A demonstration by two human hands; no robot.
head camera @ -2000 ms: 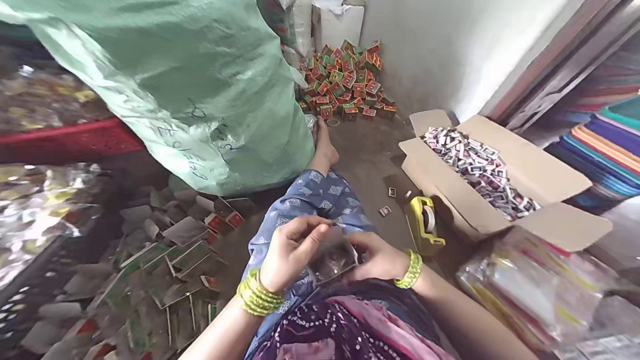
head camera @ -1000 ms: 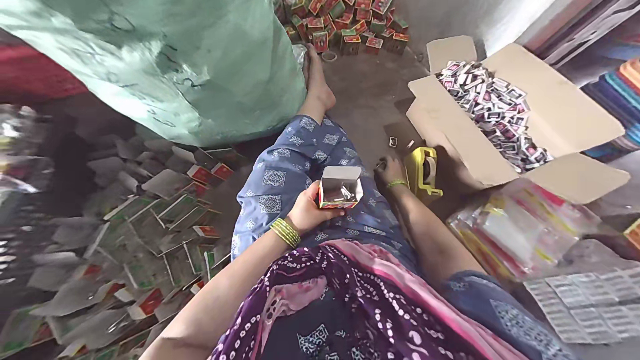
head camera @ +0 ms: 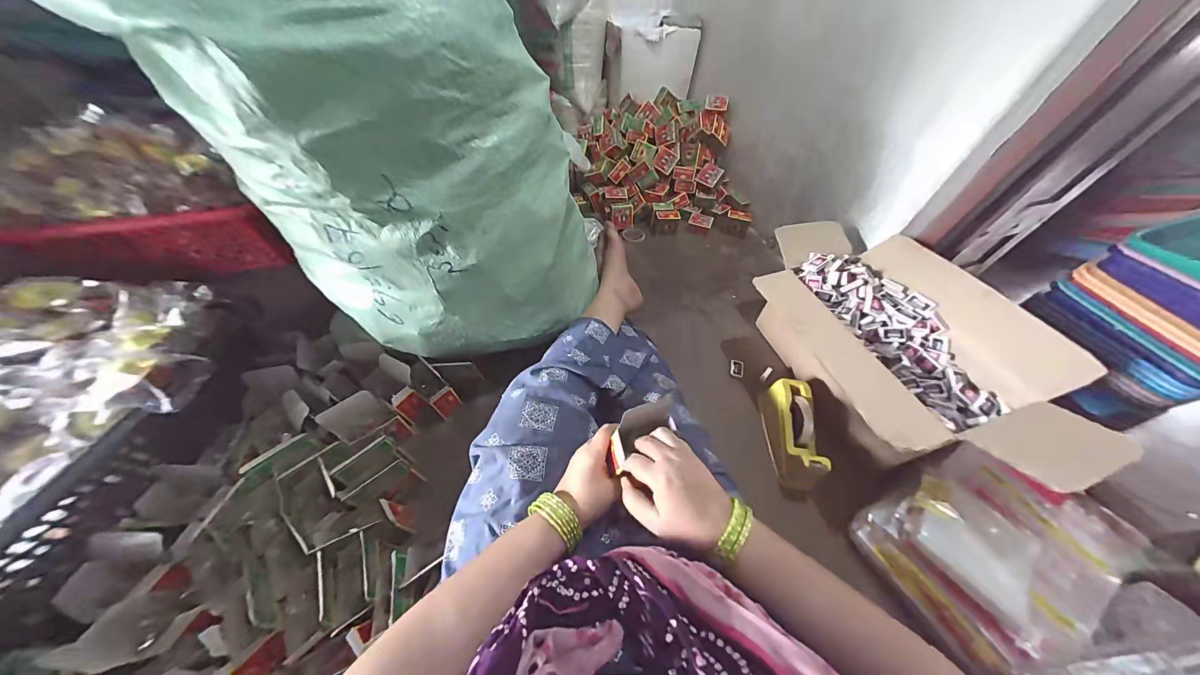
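A small cardboard box [head camera: 639, 420] with its flap raised is held over my lap. My left hand [head camera: 589, 476] grips it from the left side. My right hand [head camera: 670, 486] lies over the box from the right, its fingers at the opening; what is inside is hidden. Both wrists wear yellow-green bangles. Right of my leg, a yellow tape dispenser [head camera: 793, 433] rests on the floor, near a tiny box [head camera: 737, 368]. Beyond it stands an open carton [head camera: 844, 398] with many small packets [head camera: 900, 319].
Unfolded small cartons [head camera: 328, 487] lie heaped at the left. A big green sack [head camera: 422, 187] stands ahead, beside a pile of filled-out red and green boxes [head camera: 661, 164] at the wall. Clear plastic bags [head camera: 1003, 553] lie at lower right; a black crate [head camera: 66, 497] borders the left.
My right hand has moved from the floor beside the tape dispenser to the box in my lap. The view has shifted, showing more of the wall.
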